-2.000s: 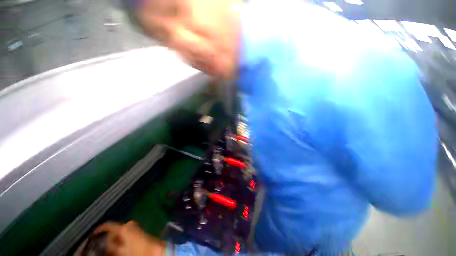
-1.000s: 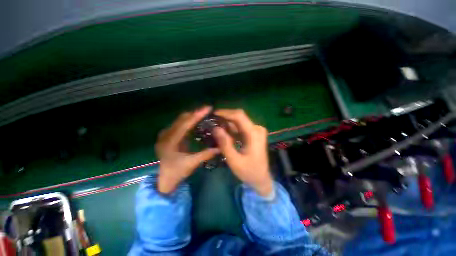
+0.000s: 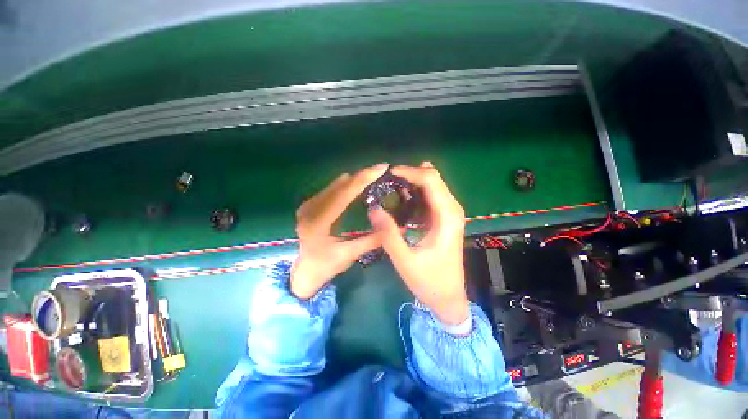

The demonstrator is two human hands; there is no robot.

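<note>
My left hand [image 3: 335, 237] and my right hand [image 3: 428, 237] hold one round electronic module [image 3: 390, 196] between their fingertips, above the near edge of the green belt. The module is a dark disc with silvery circuit detail on the face towards me. My right thumb lies over its lower part, and fingers of both hands meet at its top edge. Part of another dark round thing [image 3: 369, 257] shows just below my hands; its contact with anything cannot be told.
Several modules lie on the belt [image 3: 287, 164], one at the right [image 3: 524, 179]. A metal-rimmed tray [image 3: 144, 327] with tape rolls and a red box [image 3: 27, 348] stand at left. Fixtures [image 3: 566, 319] with red clamp handles [image 3: 650, 395] and a black box [image 3: 672, 106] are at right.
The view has turned from a person in blue to the belt, then steadied. Since one second ago my hands sit slightly further right in view, still holding the module.
</note>
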